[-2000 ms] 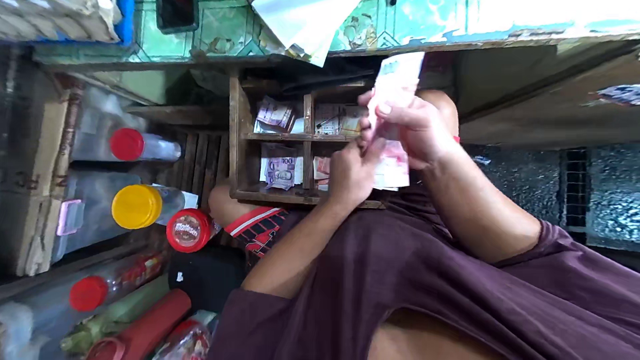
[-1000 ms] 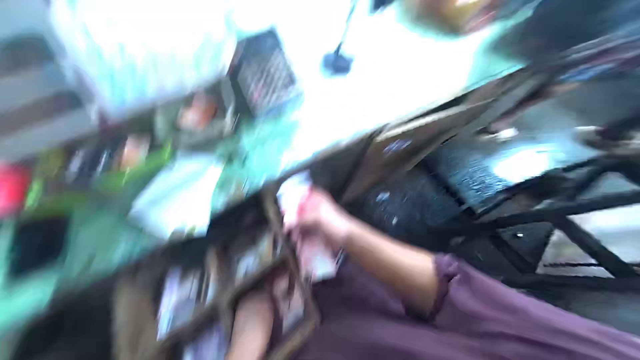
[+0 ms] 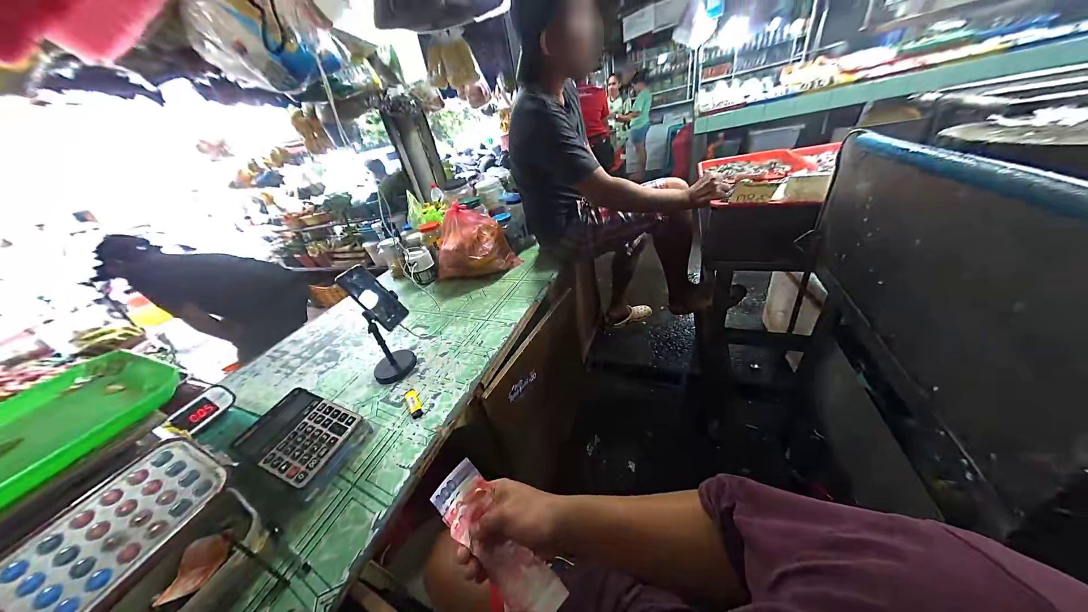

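Note:
My right hand (image 3: 510,518) is closed around several banknotes (image 3: 514,571), mostly reddish with one pale end sticking out past the thumb. It is held over my lap, just beside the edge of the green tiled counter (image 3: 442,314). On that counter lie a desk calculator (image 3: 310,438) and a yellow lighter (image 3: 414,403), with a phone (image 3: 372,297) on a round-based stand behind them. My left hand is out of the frame.
A red plastic bag (image 3: 476,242) and jars stand at the counter's far end. A person (image 3: 552,161) sits beyond it, near red trays (image 3: 756,166). A green tray (image 3: 85,416) and an egg tray (image 3: 110,518) are at left; a dark bench (image 3: 952,280) stands at right.
The view has swung up and right, away from the wooden cash drawer. Both hands were at the banknotes two seconds ago; now only my right hand is seen holding them.

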